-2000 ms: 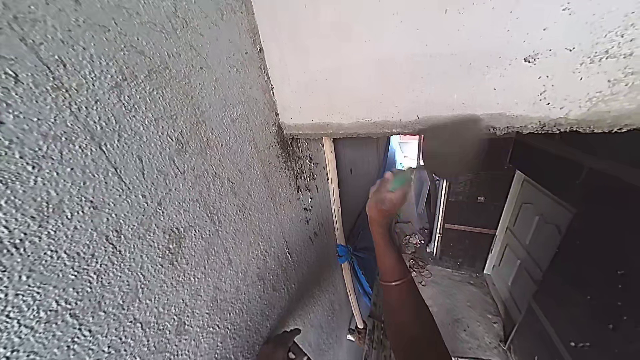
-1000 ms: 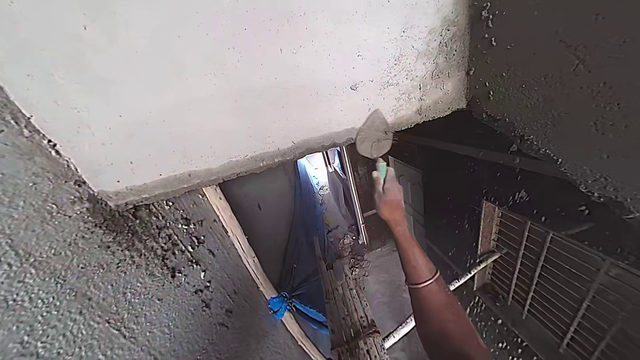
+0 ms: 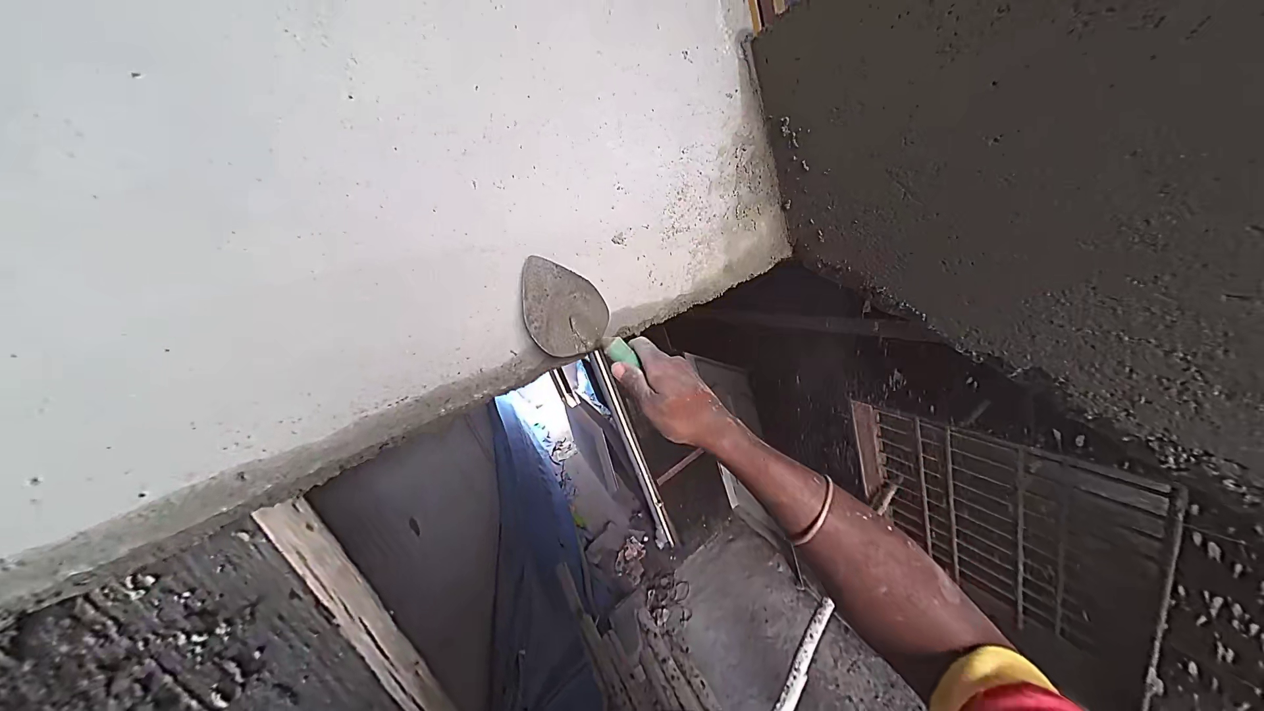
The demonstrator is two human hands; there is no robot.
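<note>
My right hand (image 3: 676, 395) is closed around the green handle of a pointing trowel (image 3: 565, 308). The trowel's metal blade lies over the lower edge of a pale plastered wall face (image 3: 395, 217); whether it touches is hard to tell. A bangle circles my right wrist, and a yellow and red sleeve shows at the bottom. My left hand is out of view.
Rough dark masonry (image 3: 1027, 178) hangs at the right above a barred metal grille (image 3: 987, 513). A wooden plank (image 3: 346, 602) leans at lower left. Blue sheeting (image 3: 538, 573) hangs beside it, and a pale pole (image 3: 805, 652) stands below my forearm.
The view has turned far to the right along the wall. My left hand, at the bottom two seconds ago, is out of view. My right hand keeps hold of the trowel, whose blade now tilts left.
</note>
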